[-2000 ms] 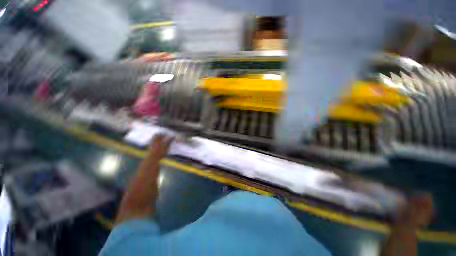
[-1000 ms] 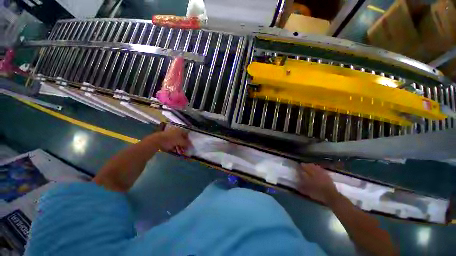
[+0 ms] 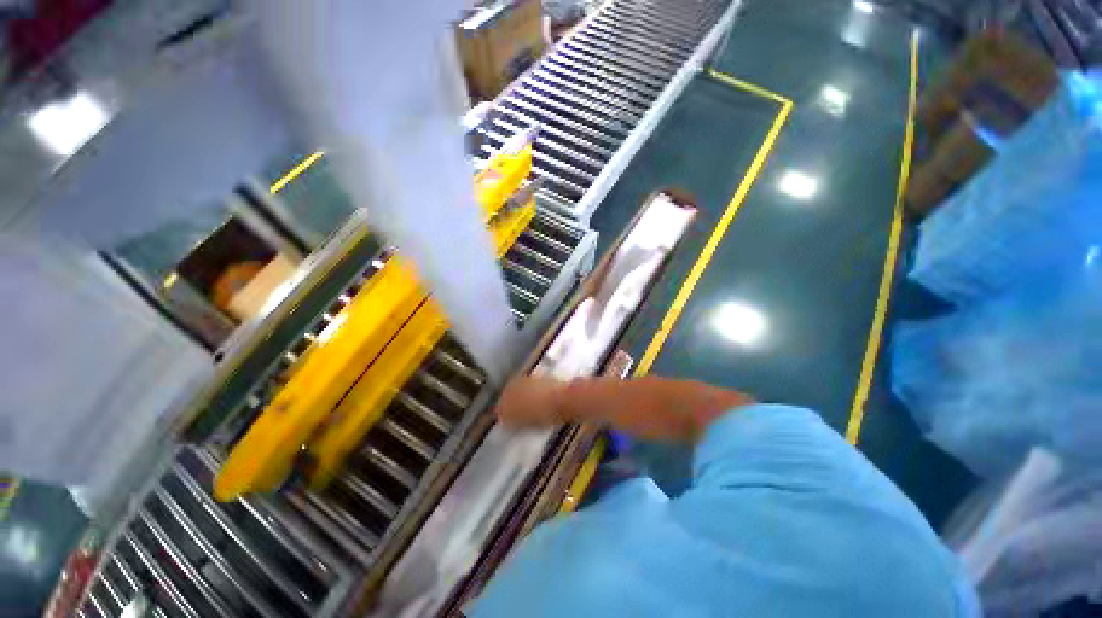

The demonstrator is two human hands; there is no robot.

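Note:
A long, narrow open-topped carton [image 3: 628, 357] runs diagonally beside the conveyor, from bottom centre to upper right. A white foam cushion [image 3: 659, 229] fills its top. My right hand [image 3: 526, 404] is on the foam and carton top near the middle. It is blurred, so its fingers and any grip cannot be made out. My left hand is not in view.
The roller conveyor [image 3: 616, 91] with yellow bars [image 3: 351, 368] lies left of the carton. A blurred pale upright panel crosses in front of it. Large blue bags [image 3: 1015, 290] and a brown carton [image 3: 985, 121] are at right, beyond a yellow floor line.
The view has swung to the right, so the carton now runs diagonally. My left hand has gone out of view. My right hand still lies on the foam-filled top.

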